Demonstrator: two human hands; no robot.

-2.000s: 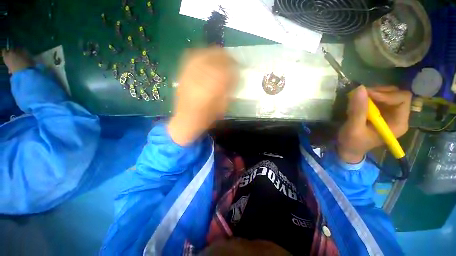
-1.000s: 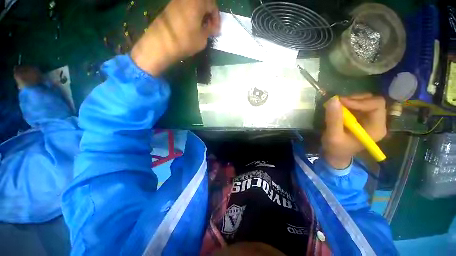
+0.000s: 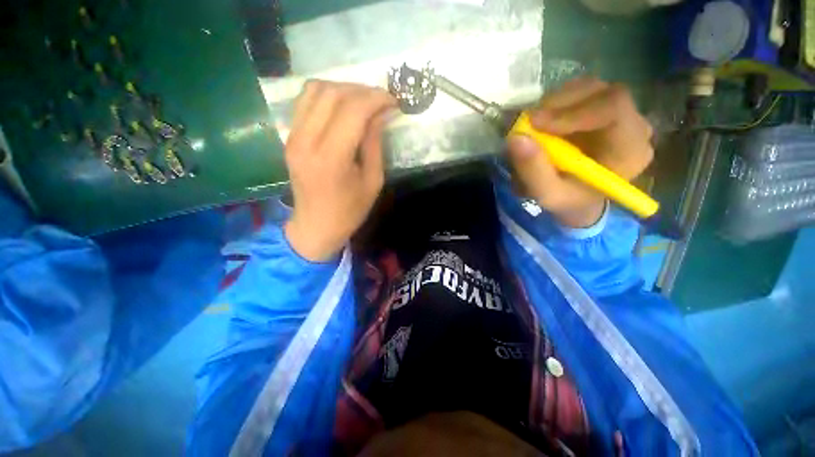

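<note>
A round dark notched disc [image 3: 413, 89] lies on the shiny pale work plate [image 3: 335, 46]. My right hand [image 3: 585, 147] holds a soldering iron [image 3: 585, 170] by its yellow handle; the silver tip points left and is at the disc's upper right edge. My left hand [image 3: 338, 161] is at the disc's left side, with thumb and fingertips together at its edge. Whether the fingers pinch the disc or a small part is too small to tell.
Small assemblies with yellow-green dots [image 3: 138, 156] are spread on the green mat [image 3: 223, 116] at the left. A dark strip [image 3: 267, 36] lies at the plate's left. A blue box with a round dial [image 3: 718, 32] and a clear plastic tray [image 3: 776, 183] are at the right. A person's blue sleeve [image 3: 54, 303] shows at left.
My left hand has come down from the upper left to the disc. The iron's tip has moved left to the disc. The view has shifted, so the fan has left the picture.
</note>
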